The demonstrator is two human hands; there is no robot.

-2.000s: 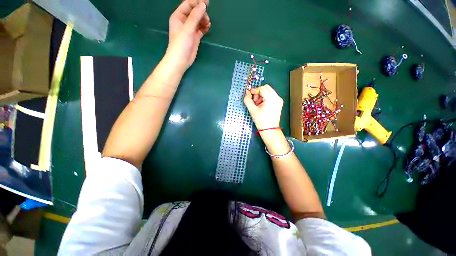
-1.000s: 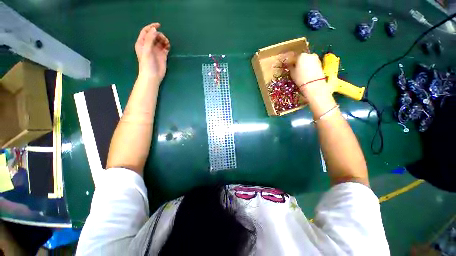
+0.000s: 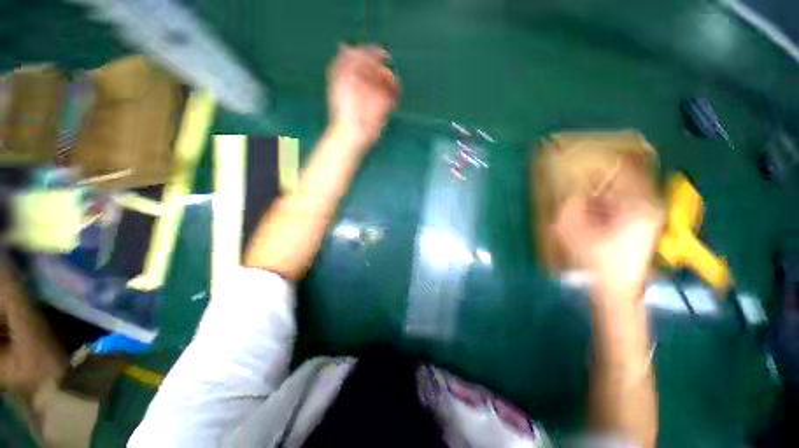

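The picture is blurred. My right hand [image 3: 611, 234] is over the cardboard parts box [image 3: 600, 149], its fingers inside or just above the opening; whether it holds a part cannot be told. The hand hides most of the box's contents. My left hand [image 3: 363, 87] is raised over the bench at the upper middle, fingers curled, with no thing visible in it. The perforated strip [image 3: 442, 254] lies flat between my arms. Several wired components [image 3: 467, 156] with red wires and pale tips lie at its far end.
The yellow glue gun [image 3: 690, 229] lies right of the box. Dark blue units [image 3: 701, 117] are at the far right. A black board strip [image 3: 265, 175] lies by my left forearm. Open brown boxes [image 3: 127, 122], a yellow paper [image 3: 48, 219] and a pale post [image 3: 188, 52] are at the left.
The view has shifted, so the bench things appear further right and lower. My right hand has stayed at the parts box since a second ago; before that it was at the strip. My left fingers look more curled.
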